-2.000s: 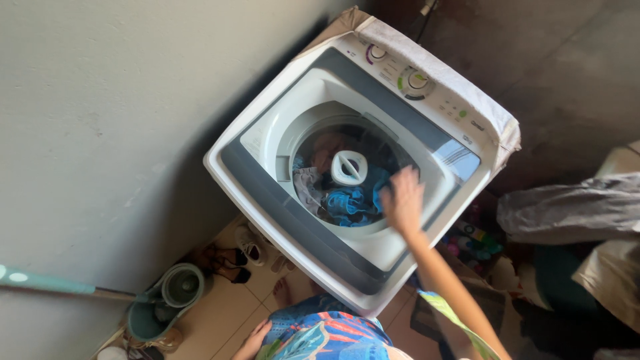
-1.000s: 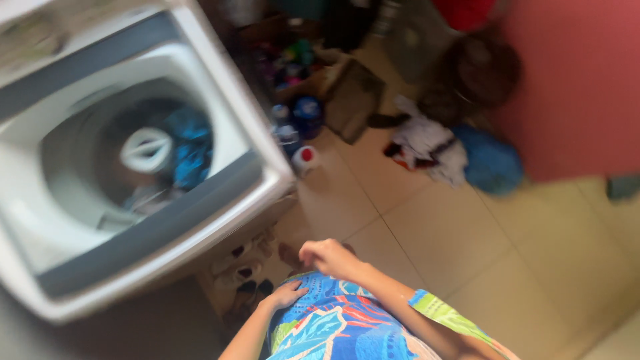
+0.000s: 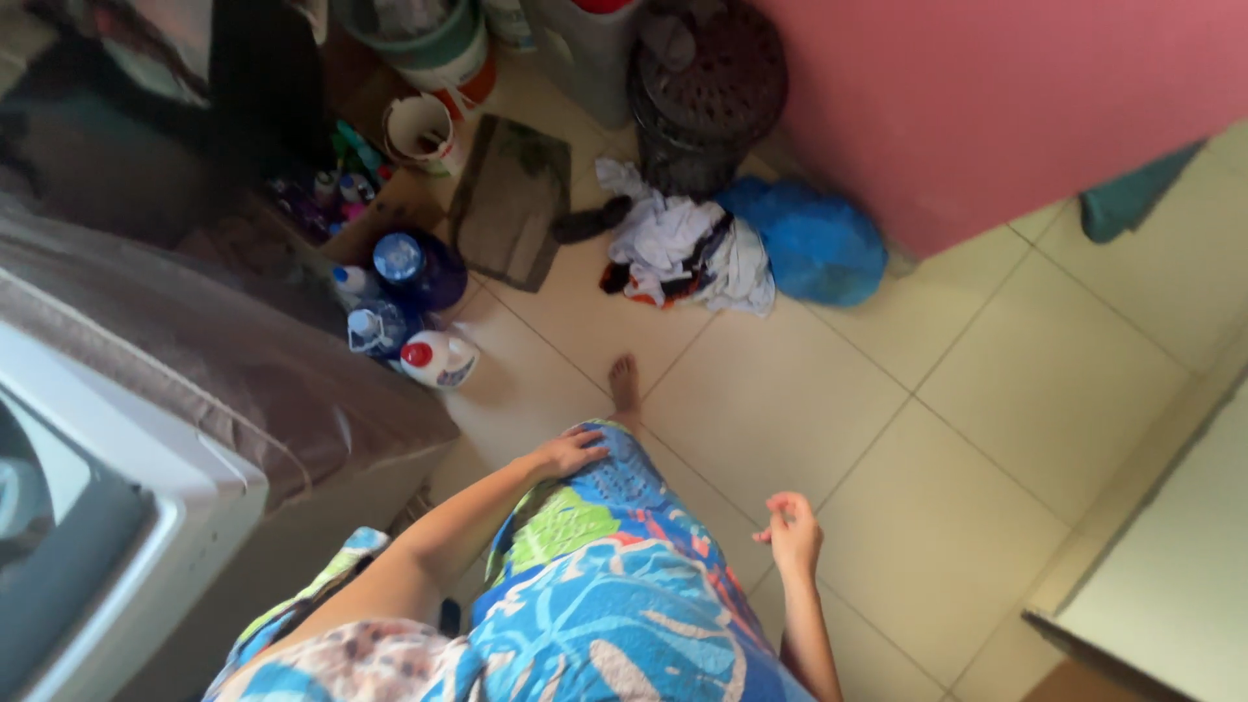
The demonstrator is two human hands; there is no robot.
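My left hand rests on the front of the patterned blue dress, fingers loosely spread. Out to the right, over the tiled floor, my right hand hangs with curled fingers and nothing seen in it. At the left edge is part of the white top-load washing machine, beside a brown plastic cover. Ahead on the floor lies a heap of white and dark clothes, next to a blue plastic bag. A bare foot shows below the dress hem.
Several bottles, among them a white jug with a red cap, stand near the machine. Beyond them are a grey mat, a small bucket and a dark lidded basket. A pink wall stands at the right.
The view has swung right, away from the washing machine. My right hand, over the open tub two seconds ago and then near my waist, is now out to the right.
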